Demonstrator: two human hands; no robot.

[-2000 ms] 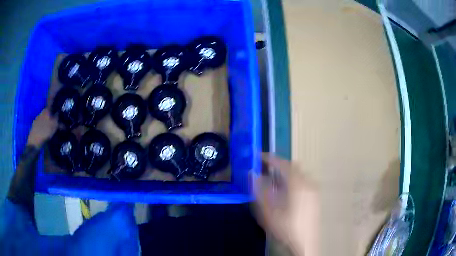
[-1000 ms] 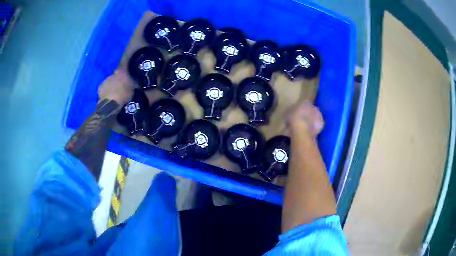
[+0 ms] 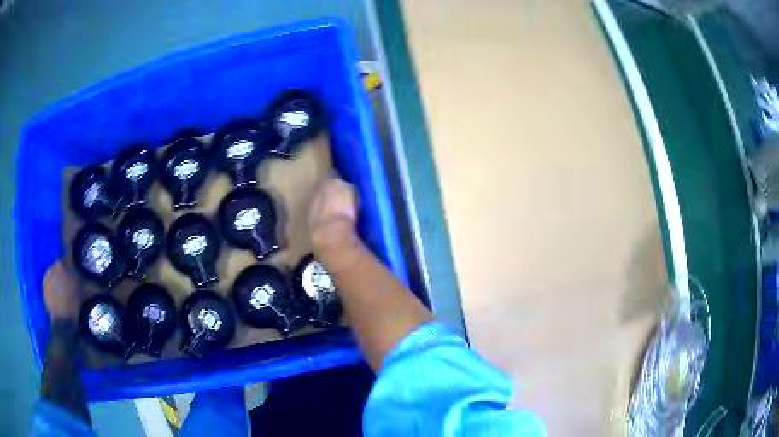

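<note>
A large blue plastic crate holds rows of round black lamp housings, each with a pale square in the middle and thin leads toward its neck. They lie on a brown cardboard sheet inside the crate. My right hand is inside the crate at the sheet's right edge, blurred, with fingers curled. My left hand is at the sheet's left edge by the crate wall, partly hidden and blurred. Whether either hand grips the sheet cannot be told.
A green-topped bench covered with brown cardboard runs along the crate's right side. A bundle of clear cord lies at its lower right. A white rail borders the cardboard. More clear or silvery material shows at the far right edge.
My right hand has gone from outside the crate's right wall to inside it. Since one second ago the crate and both hands have shifted left in view, and the crate's tilt has changed.
</note>
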